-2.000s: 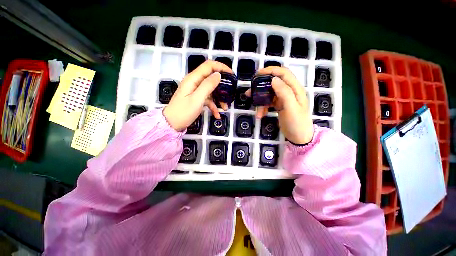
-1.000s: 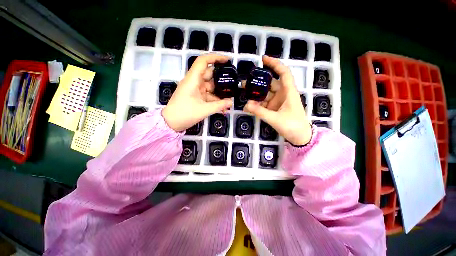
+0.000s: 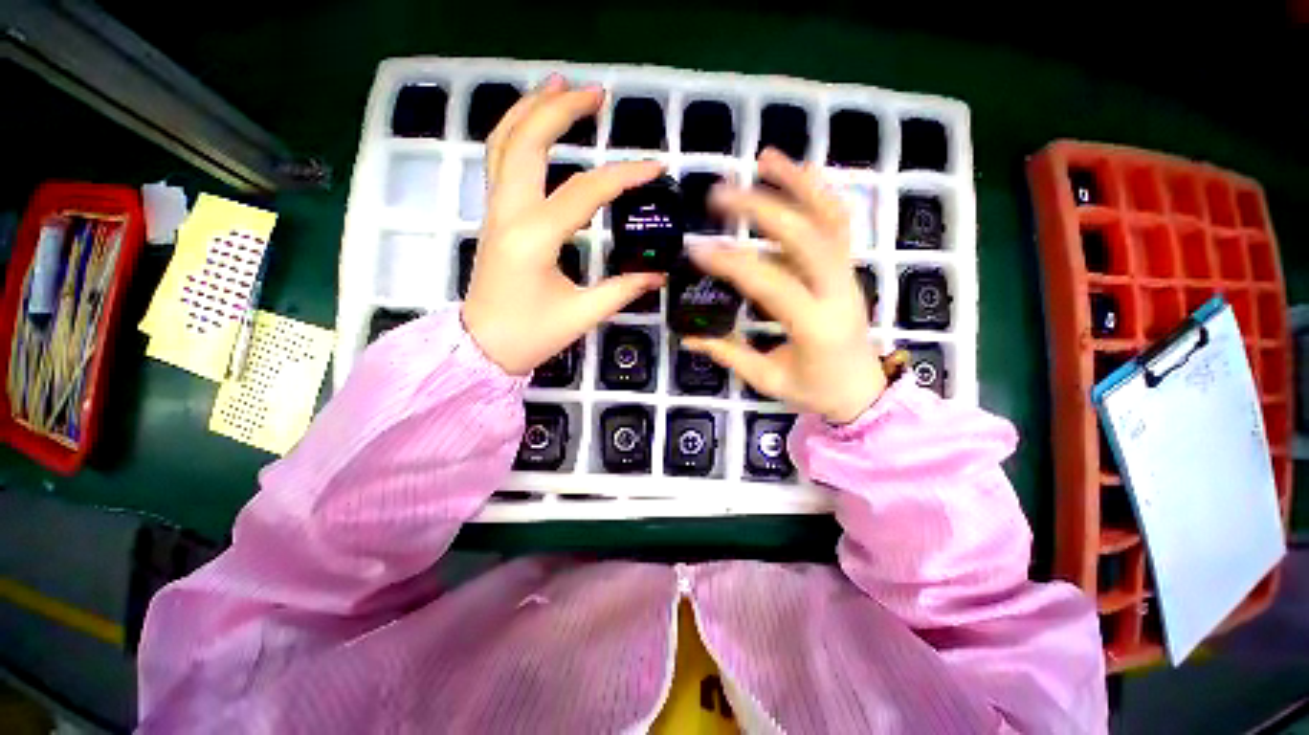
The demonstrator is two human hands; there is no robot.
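My left hand (image 3: pixel 538 237) holds a black watch head (image 3: pixel 649 223) between finger and thumb, its lit screen up with small white text and a green spot. My right hand (image 3: pixel 797 287), its upper fingers blurred, has finger and thumb at the top and bottom of a second lit watch head (image 3: pixel 704 305), slightly lower and to the right. Both are over the middle of the white compartment tray (image 3: pixel 660 500). Its pockets hold many black watch heads, the lower ones showing round ring marks. My hands hide several pockets.
At right, a red-orange tray (image 3: pixel 1065 431) holds a few watch heads, with a blue clipboard (image 3: pixel 1199 474) lying on it. At left are yellow label sheets (image 3: pixel 216 280) and a red bin (image 3: pixel 127 273) of thin sticks. A metal bar (image 3: pixel 158 94) crosses the upper left.
The two watch heads are no longer level; the right one is lower. My left fingers have spread up and away, and my right fingers have opened out and moved.
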